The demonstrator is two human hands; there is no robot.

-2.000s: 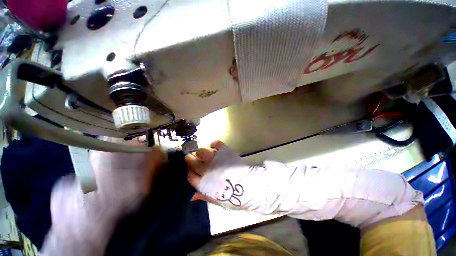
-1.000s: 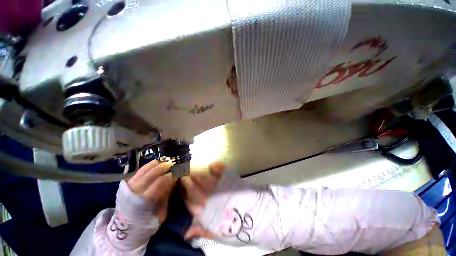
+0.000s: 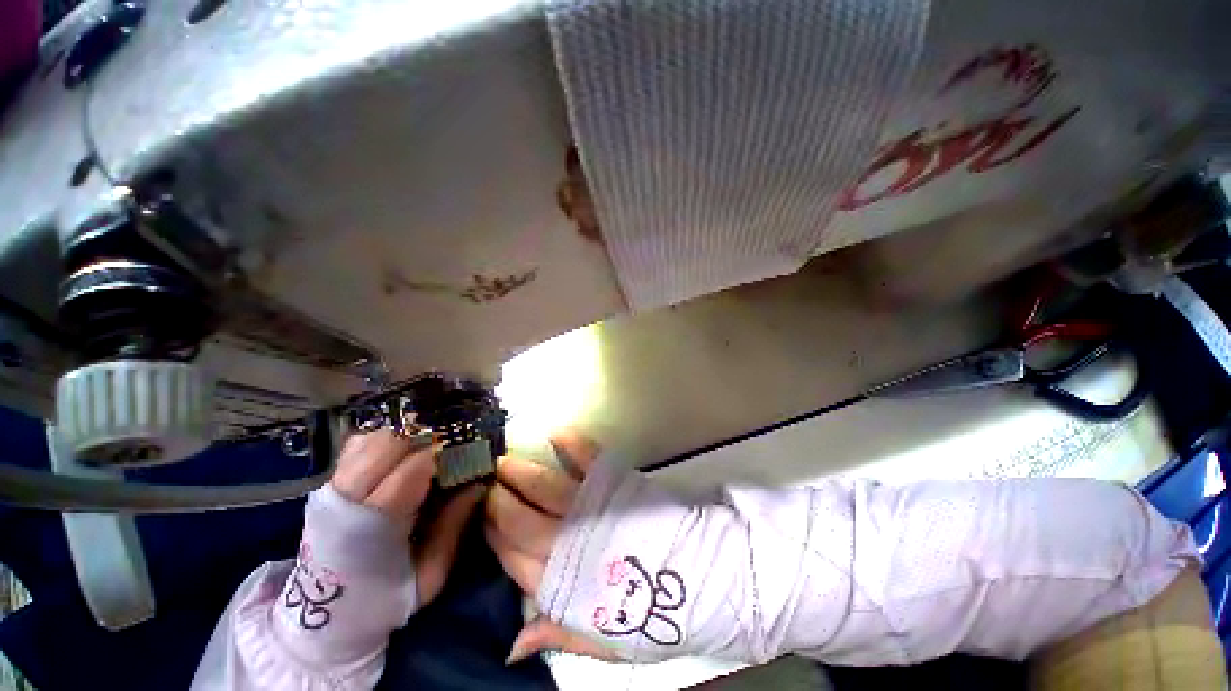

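Dark navy cloth [image 3: 466,607] lies under and in front of the needle area [image 3: 452,409], between my hands. My left hand [image 3: 392,493] holds it just left of the needle area, fingertips partly hidden behind the metal parts. My right hand [image 3: 533,520] grips its edge just right of the needle, thumb lower down. A small pale ribbed piece [image 3: 466,462] shows between the fingertips. Both wrists have pale pink sleeves. The needle tip and seam are hidden.
The white machine head [image 3: 405,189] fills the top, with a ribbed white band [image 3: 743,149] around it. A pale tension knob [image 3: 135,412] and a white strip [image 3: 101,554] are at left. Scissors [image 3: 999,366] lie on the bed at right, near a blue crate [image 3: 1195,506].
The view has moved closer and the machine head has shifted left in it. My left hand, blurred earlier, is now beside the needle. My right hand stays close to the needle on the cloth.
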